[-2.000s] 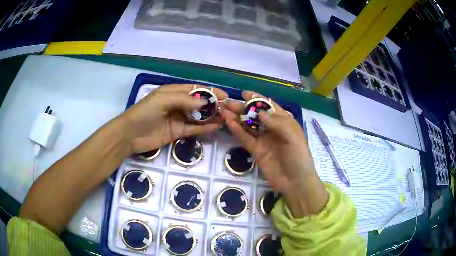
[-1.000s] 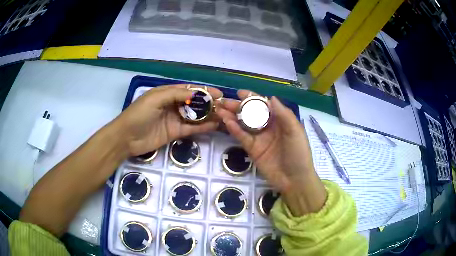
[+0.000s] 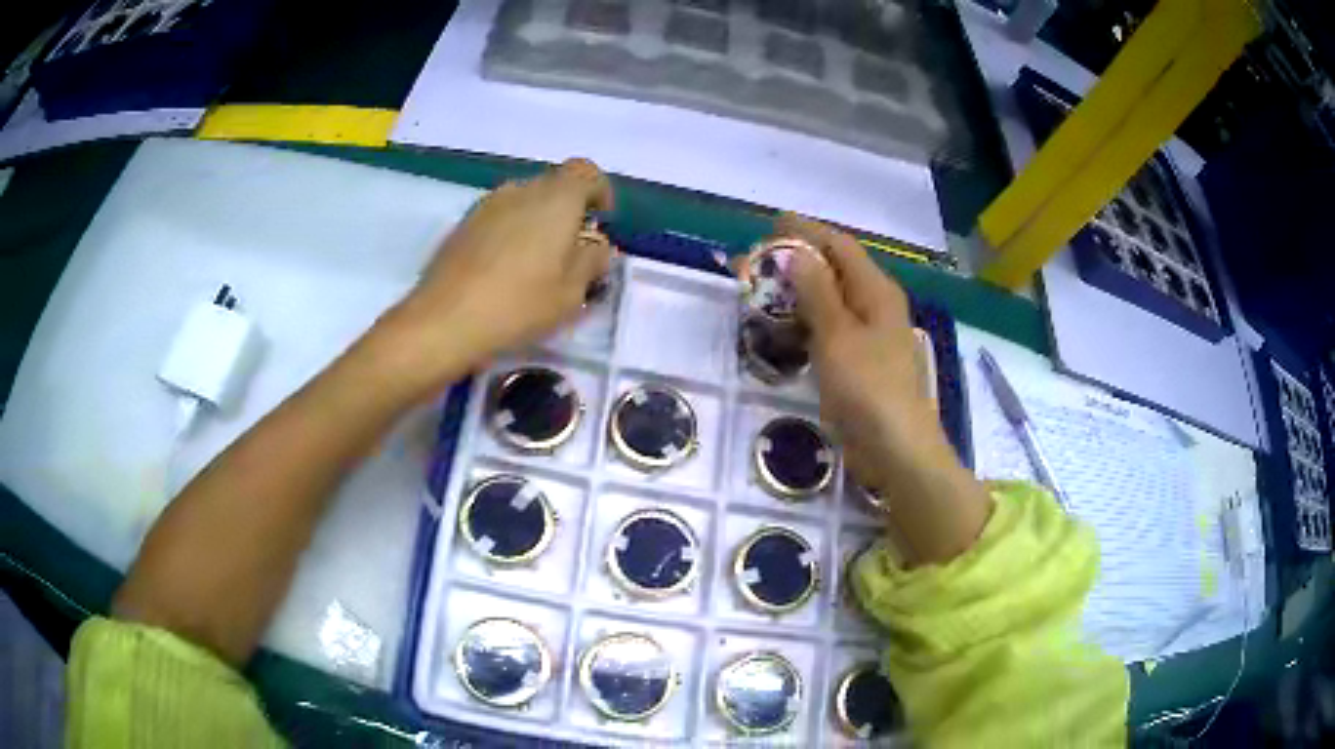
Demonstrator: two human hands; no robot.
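The compartment tray (image 3: 428, 585) with its dark blue border holds rows of round smartwatch heads, one of them a dark-faced head (image 3: 653, 553) with small film tabs. One top-row compartment is empty. My left hand (image 3: 520, 264) is over the top left of the tray, its fingers closed on a smartwatch head (image 3: 590, 228) of which only a bit of gold rim shows. My right hand (image 3: 857, 315) holds a smartwatch head (image 3: 776, 278) by its rim, face up with coloured marks or reflections, above another head (image 3: 772, 351) in a top-row compartment.
A white charger (image 3: 210, 356) lies on the white mat (image 3: 315, 205) to the left. A pen (image 3: 1021, 420) lies on a printed sheet (image 3: 1135, 512) to the right. A grey blister tray (image 3: 718, 66) is beyond. A yellow post (image 3: 1120, 132) and a filled tray (image 3: 1157, 249) stand at the upper right.
My hands have moved apart from the middle. The left went up over the tray's top left, the right moved right with its watch head. Its plain white screen no longer shows. The view has shifted.
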